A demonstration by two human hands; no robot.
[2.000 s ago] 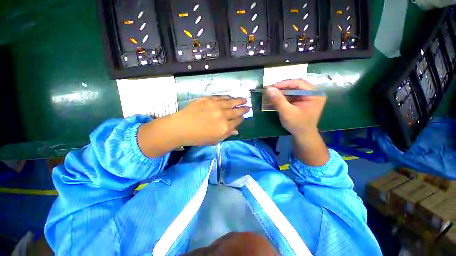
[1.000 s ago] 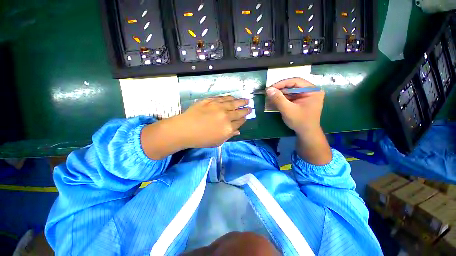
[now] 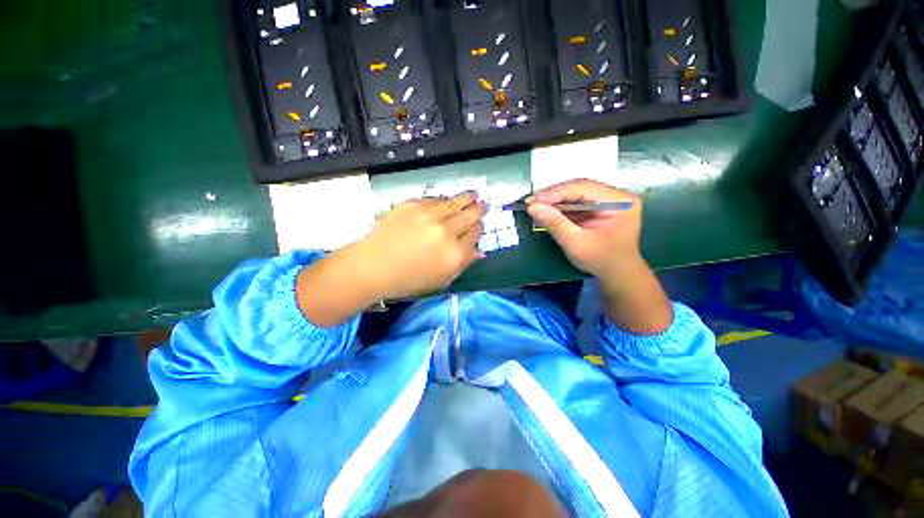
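My right hand (image 3: 593, 228) holds thin tweezers (image 3: 598, 205) like a pen, tips pointing left. The tips are over a small sheet with bright white square pads (image 3: 498, 235) on the bench. My left hand (image 3: 431, 243) lies flat, palm down, with its fingertips on the left side of that sheet, hiding part of it. Ahead is a black foam tray (image 3: 426, 162) with several dark grey phone housings (image 3: 405, 96) side by side. They carry orange and silver tabs. A bright white square (image 3: 287, 15) shows at the far end of the leftmost housing.
A cream sheet (image 3: 322, 210) lies left of my left hand, another (image 3: 574, 162) beyond my right hand. A translucent film piece (image 3: 788, 61) lies right of the tray. A neighbouring tray (image 3: 846, 202) stands tilted at far right. Cardboard boxes (image 3: 861, 405) are on the floor.
The view has shifted, showing more of the tray's far side. My left hand's fingers have drawn back left and several white pads are now uncovered. The tweezers' tips are over the sheet.
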